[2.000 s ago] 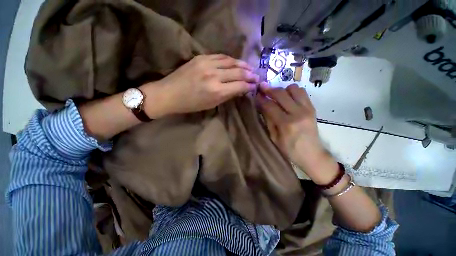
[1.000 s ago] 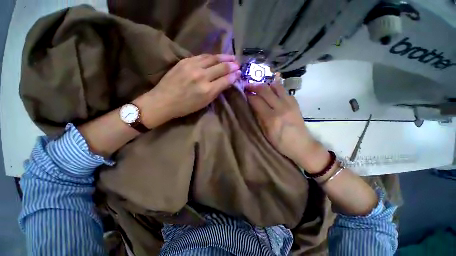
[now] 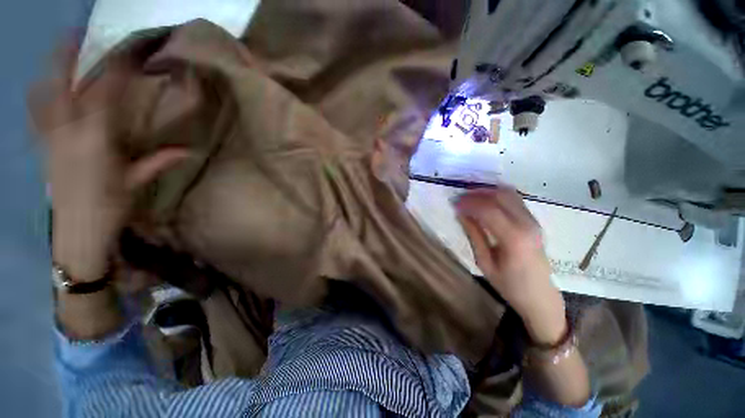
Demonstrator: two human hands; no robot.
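Note:
The brown cloth garment panel [image 3: 278,196] lies bunched across the table and the lap, left of the machine's needle area. My left hand [image 3: 90,155] is at the far left over the cloth, blurred, with fingers spread; whether it grips cloth is unclear. My right hand [image 3: 506,237] is right of the cloth above the table's front part, fingers loosely curled, blurred, with no cloth seen in it. The presser foot and needle area [image 3: 457,112] is lit violet-white, with the cloth just left of it. The sewing machine head [image 3: 604,73] is at the upper right.
A thin pointed tool [image 3: 599,238] lies on the white table [image 3: 523,163] near the printed ruler [image 3: 629,275]. A small dark piece [image 3: 594,188] lies behind it. More brown cloth [image 3: 608,339] hangs below the table's right side.
My left hand has moved from beside the needle to the far left. My right hand has drawn back from the needle toward the front. The cloth has shifted and folded.

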